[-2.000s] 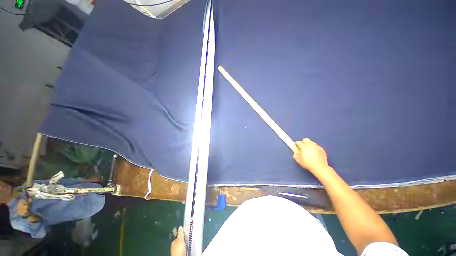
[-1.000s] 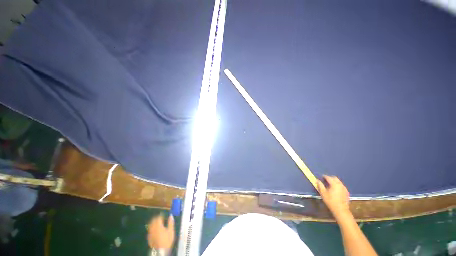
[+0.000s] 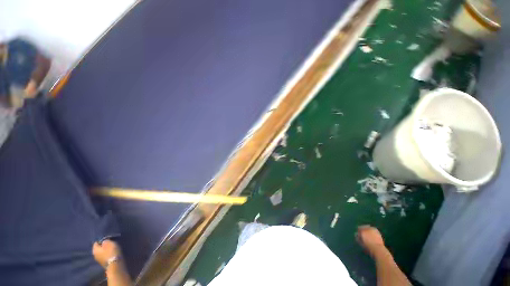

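Note:
My left hand [image 3: 106,254] is closed on the edge of a navy fabric ply [image 3: 39,195], which is lifted and bunched at the left, over the flat navy lay [image 3: 184,84]. My right hand [image 3: 370,239] hangs over the green floor, with nothing visible in it; its fingers look curled but are blurred. A yellow wooden stick [image 3: 168,196] lies on the lay, its right end sticking out past the table edge and its left end reaching the held ply. The silver rail is not in view.
The brown wooden table edge [image 3: 268,131] runs diagonally. An off-white bin [image 3: 402,153] holding white scraps stands on the scrap-littered green floor [image 3: 330,106]. Another container [image 3: 472,25] is at the upper right. Another person [image 3: 25,67] is at the upper left, across the table.
The view has swung along the table, away from the rail. My right hand has let go of the stick, which now lies on the lay. My left hand has taken hold of the ply.

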